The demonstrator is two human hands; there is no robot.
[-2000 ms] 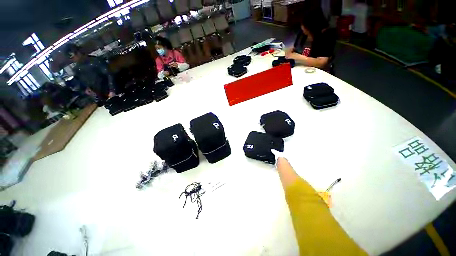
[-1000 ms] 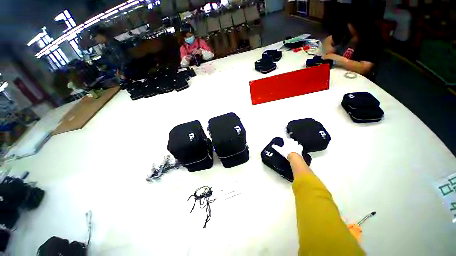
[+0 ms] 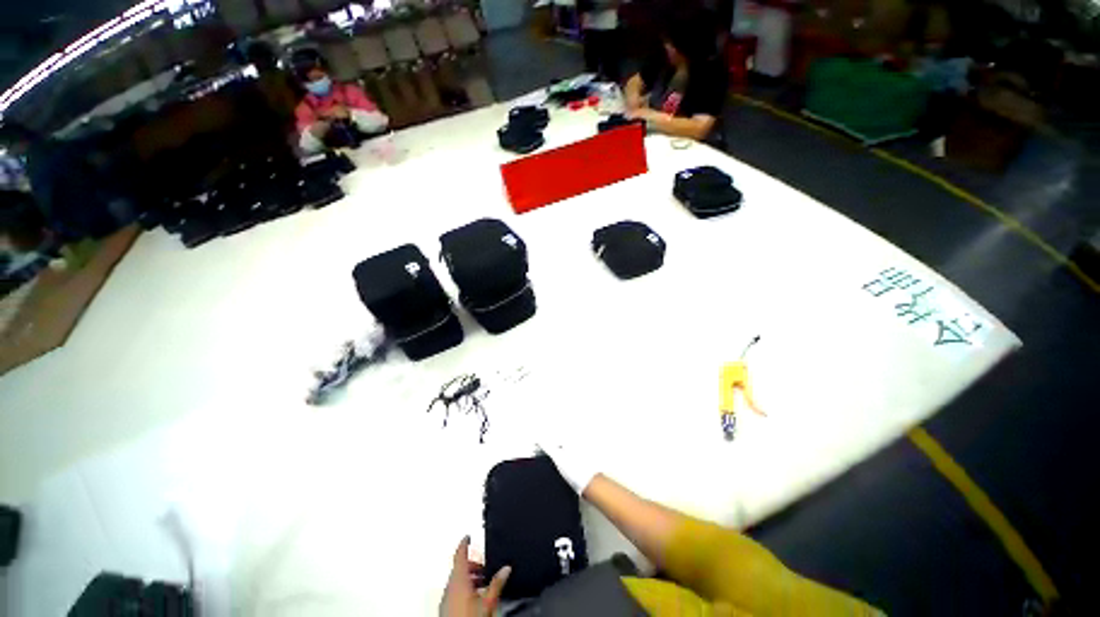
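Observation:
A black bag [image 3: 532,518] with a small white logo lies on the white table at the bottom centre, close to me. My gloved right hand [image 3: 569,468] is at its far right edge; its fingertips are partly hidden, so its grip is unclear. My bare left hand [image 3: 473,583] is at the bag's near left side, with fingers on its edge. A yellow air blow gun [image 3: 733,395] lies on the table to the right. A tangle of black cords [image 3: 462,395] lies beyond the bag.
Two stacks of black bags [image 3: 407,295] [image 3: 489,271] stand mid-table beside grey cords [image 3: 345,368]. A single bag [image 3: 629,248], a red board [image 3: 575,168], more bags [image 3: 707,191] and a paper sign [image 3: 923,309] lie farther off. Two people sit at the far edge.
My right hand and the bag it was touching have come from mid-table to the near edge. My left hand has come into view. One bag remains at the spot where two lay.

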